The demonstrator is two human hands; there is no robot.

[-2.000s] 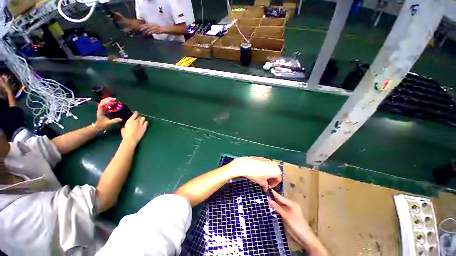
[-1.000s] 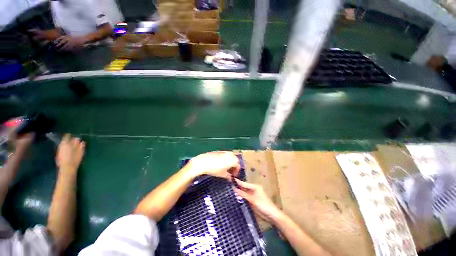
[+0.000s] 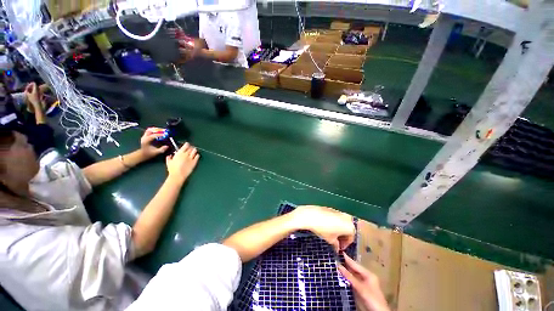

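A dark blue-black adhesive sheet with white grid lines (image 3: 288, 270) lies at the bottom centre, shiny with pale strips. My left hand (image 3: 325, 226) reaches over its top right part, fingers bent down, fingertips pinched together. My right hand (image 3: 364, 284) comes from the lower right, and its fingertips meet the left ones at the sheet's right edge. A small dark bit shows between the fingertips, too small to make out. Which hand holds it cannot be told.
A brown cardboard sheet (image 3: 443, 270) and white strip of round parts (image 3: 518, 291) lie right. A white post (image 3: 474, 130) rises behind. At left, a neighbour's hands (image 3: 182, 161) hold a black unit glowing blue. Black cylinders (image 3: 221, 106) stand on the belt. White cables (image 3: 85, 115) hang far left.
The view swung right and then back left. Both my hands stay together at the sheet's right edge. The neighbour's unit glowed red before and now glows blue.
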